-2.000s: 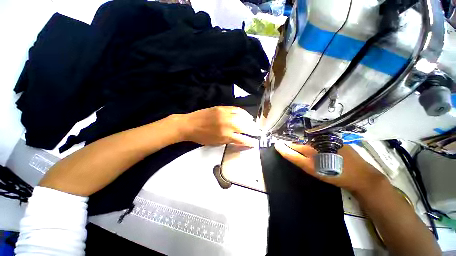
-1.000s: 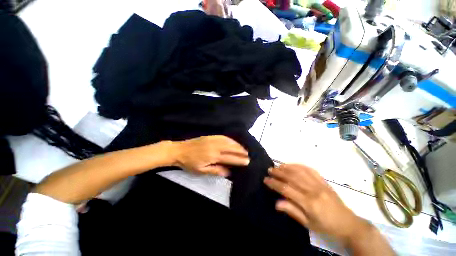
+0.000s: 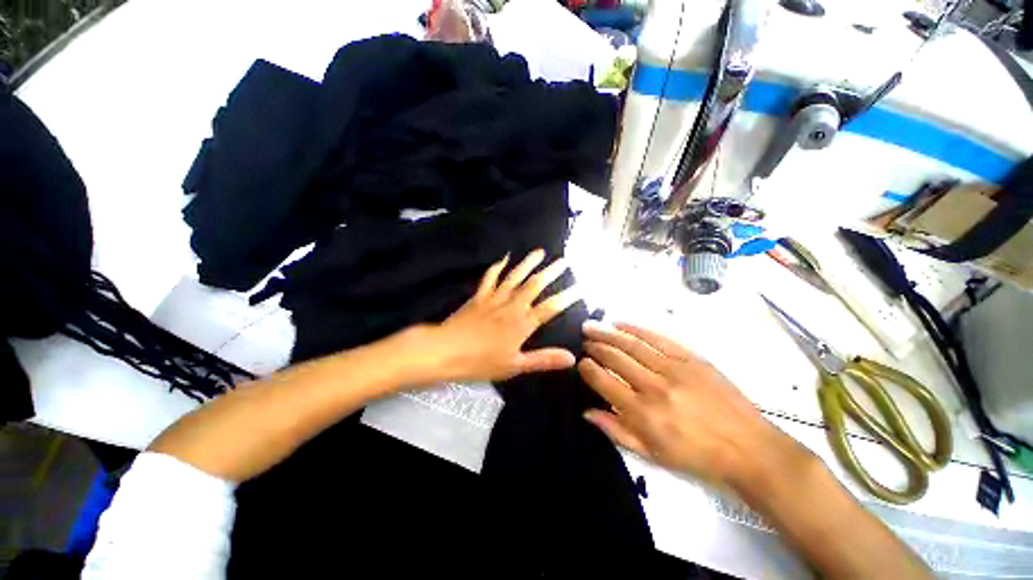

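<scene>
A black garment panel [image 3: 561, 453] lies on the white table in front of the sewing machine and hangs over the front edge. My left hand [image 3: 498, 329] lies flat on the cloth with its fingers spread. My right hand [image 3: 663, 397] is just right of it, palm down, its fingertips on the cloth's right edge. Neither hand grips anything that I can see. The white sewing machine [image 3: 668, 125] with a blue stripe stands behind my right hand. Its needle area is lost in glare, and the cloth lies to the left of it.
A crumpled black pile [image 3: 397, 136] lies behind my hands. Scissors [image 3: 884, 425] with gold handles lie right of my right hand. A long dark tool [image 3: 923, 329] and a thin tool [image 3: 833, 283] lie beyond them. A bundle with black cords [image 3: 153, 340] lies far left.
The cloth has come out from under the presser foot toward the left. My hands have left the needle area; my left fingers have since spread and both hands have come closer together.
</scene>
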